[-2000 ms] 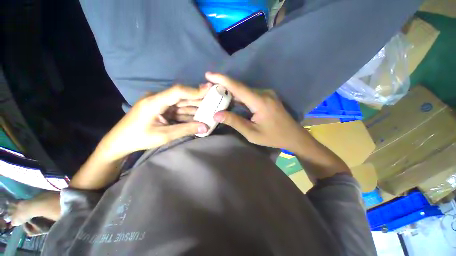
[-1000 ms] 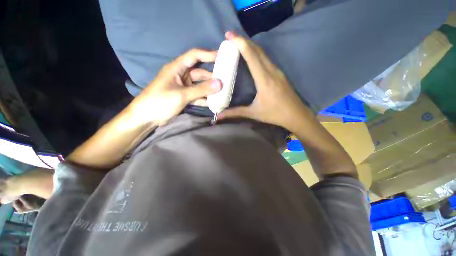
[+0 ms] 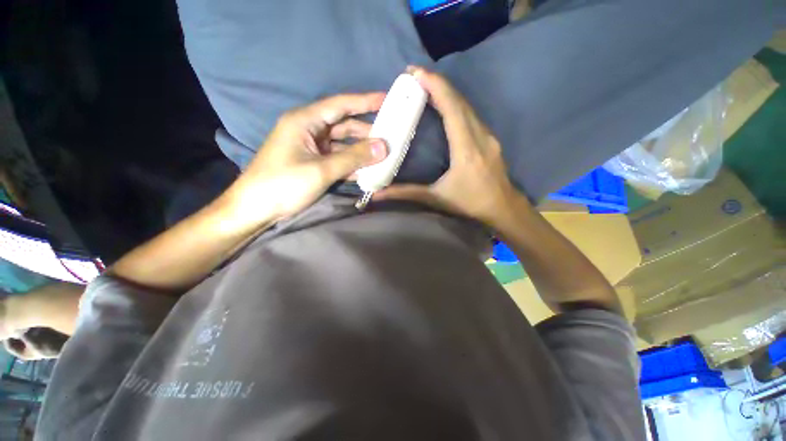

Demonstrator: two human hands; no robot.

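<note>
A white elongated device housing (image 3: 396,125) is held over the lap, slightly tilted, its long smooth face up. A small narrow metal piece (image 3: 364,200) sticks out of its lower end, towards my shirt. My left hand (image 3: 315,151) grips the housing from the left, its thumb on the face. My right hand (image 3: 470,159) spans the housing, a fingertip at the upper end and the thumb near the lower end. The underside and interior are hidden.
Grey trousers (image 3: 302,69) lie behind the work. Cardboard boxes (image 3: 698,258), blue bins (image 3: 681,369) and a clear plastic bag (image 3: 676,151) are on the right. A dark phone-like object (image 3: 461,24) is at the top. Another person's hand (image 3: 39,323) shows at the lower left.
Over two seconds the housing has turned, showing its full long face and the metal piece, and both hands shifted around it. In the last second its upper end has tilted slightly right.
</note>
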